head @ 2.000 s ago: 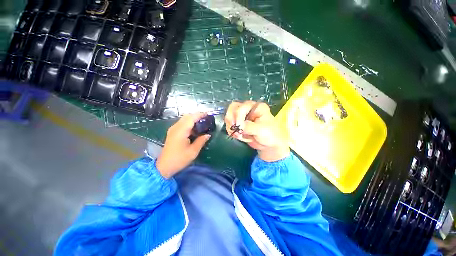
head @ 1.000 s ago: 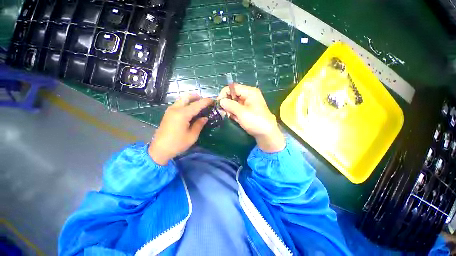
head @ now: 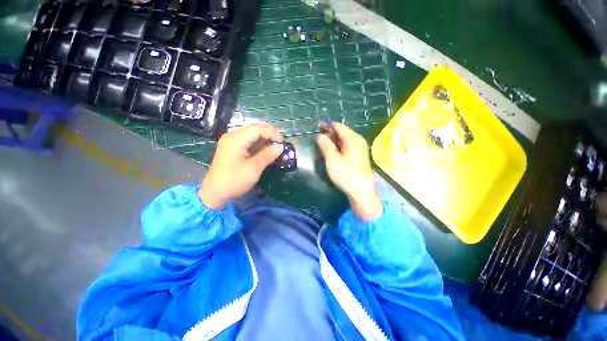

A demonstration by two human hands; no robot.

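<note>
A dark rounded-square watch housing (head: 287, 157) with small shiny spots is held at the fingertips of my left hand (head: 241, 160), above the bench edge. My right hand (head: 347, 162) is a little to the right, apart from the housing. Its fingers are curled around a thin dark tool, seemingly tweezers (head: 327, 126), whose tip is blurred. Whether a small part is at the tip cannot be told.
A black blister tray (head: 120, 66), partly filled with housings, lies upper left. A clear blister tray (head: 319, 86) with small round parts is in the middle. A yellow tray (head: 489, 166) with loose small parts lies right. Stacked black trays (head: 526, 246) and part of a person's arm (head: 599, 286) are lower right.
My right hand has moved away from the housing to the right. A second ago both hands were together at it. My left hand still holds the housing, now more visible.
</note>
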